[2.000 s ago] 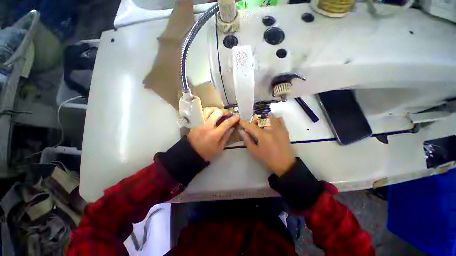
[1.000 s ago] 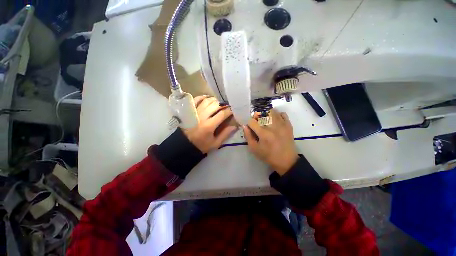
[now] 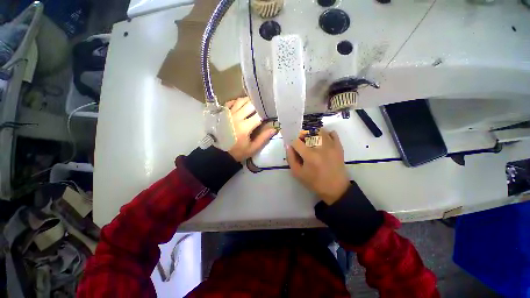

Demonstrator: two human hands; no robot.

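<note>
The white sewing machine (image 3: 372, 64) has a long upright white bar (image 3: 289, 87) that hides the needle. My left hand (image 3: 250, 131) lies palm down left of the bar, partly behind the lamp head, its fingers spread and its thumb near the needle area. My right hand (image 3: 319, 163) is curled just right of the bar, its fingertips at the small metal parts (image 3: 314, 129). Whether either hand holds a piece is hidden. A jagged brown fabric strip (image 3: 185, 65) lies on the table behind my left hand, and its near end reaches the fingers.
A gooseneck lamp (image 3: 208, 64) curves down beside my left hand. A black smartphone (image 3: 414, 134) and a small black bar (image 3: 369, 123) lie right of the needle area. A ribbed knob (image 3: 343, 100) projects from the machine. Brown scraps (image 3: 49, 233) lie at the lower left.
My left hand has opened out and its fingers have moved away from my right fingertips. The brown piece seen between the hands earlier no longer shows there. The bed's curved front-left edge is uncovered.
</note>
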